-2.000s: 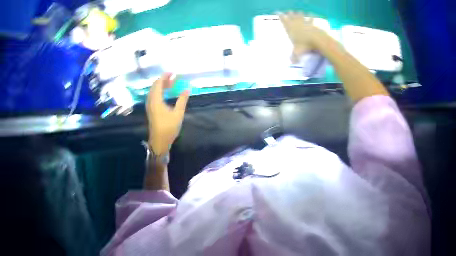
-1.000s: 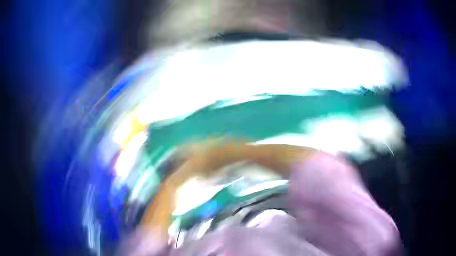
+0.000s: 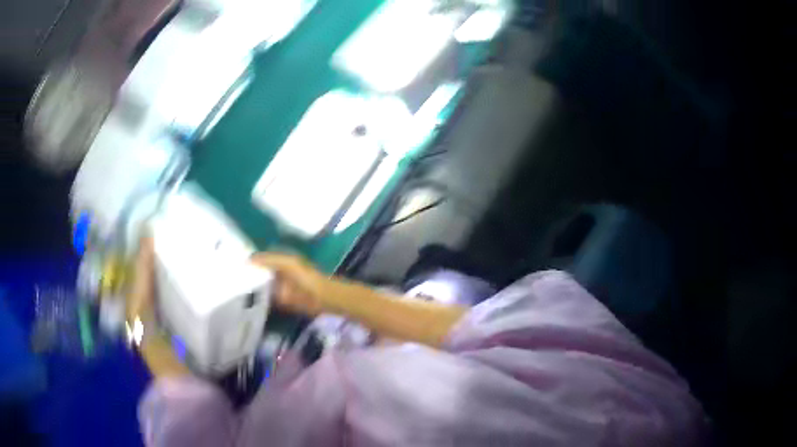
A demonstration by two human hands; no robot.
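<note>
A white box-shaped unit, likely a mini projector point(image 3: 205, 284), is held tilted between both hands at the left end of the table. My left hand point(image 3: 144, 292) is on its left side, blurred and partly hidden. My right hand point(image 3: 288, 281) grips its right side near the edge. One end face with a small dark port points towards me. The held unit's underside is hidden.
Other bright white units point(image 3: 322, 161) stand in two rows on the green mat point(image 3: 249, 131). A yellow round thing point(image 3: 112, 272) and cables are at the table's left end. Thin dark cables hang at the near edge. Blue sheeting point(image 3: 52, 384) is at lower left.
The view has turned strongly towards the table's left end. Both hands, earlier apart over the near row and then blurred, are now together on one white unit.
</note>
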